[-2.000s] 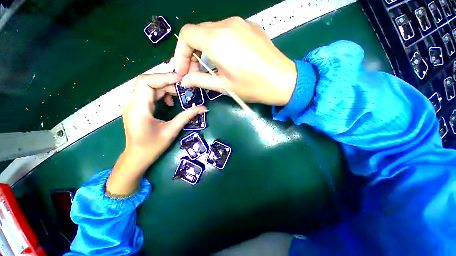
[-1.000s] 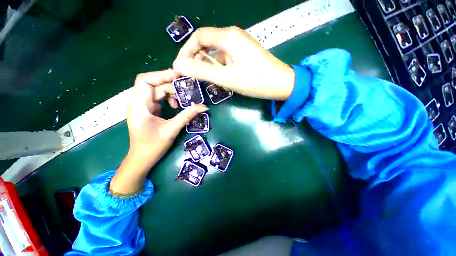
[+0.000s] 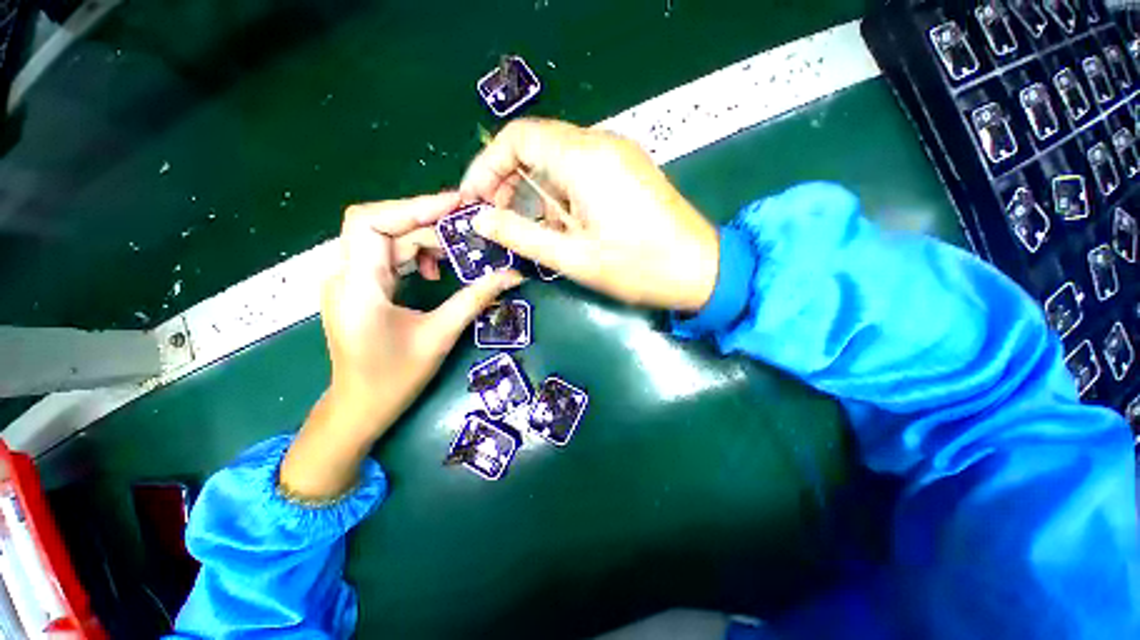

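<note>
My left hand (image 3: pixel 394 300) holds a small dark module with a pale rim (image 3: pixel 474 246) between thumb and fingers. My right hand (image 3: pixel 600 206) is at the module's upper right, its thumb and finger at the module's edge. It also holds a thin pale stick (image 3: pixel 541 196), partly hidden by the fingers. Below the hands, several similar modules (image 3: pixel 501 385) lie grouped on the green worktop (image 3: pixel 650 500). Another module behind my right hand is almost fully hidden.
A single module (image 3: pixel 508 86) sits on the green belt (image 3: pixel 288 113) beyond the white rail (image 3: pixel 750 94). A large black tray (image 3: pixel 931 138) with rows of modules is at right. A metal bracket (image 3: pixel 75 363) joins the rail at left. A red bin (image 3: pixel 44 538) is at lower left.
The belt module has moved right in the view. My right hand has shifted down, and the stick no longer extends below it. The left hand still holds the module, now tilted slightly differently.
</note>
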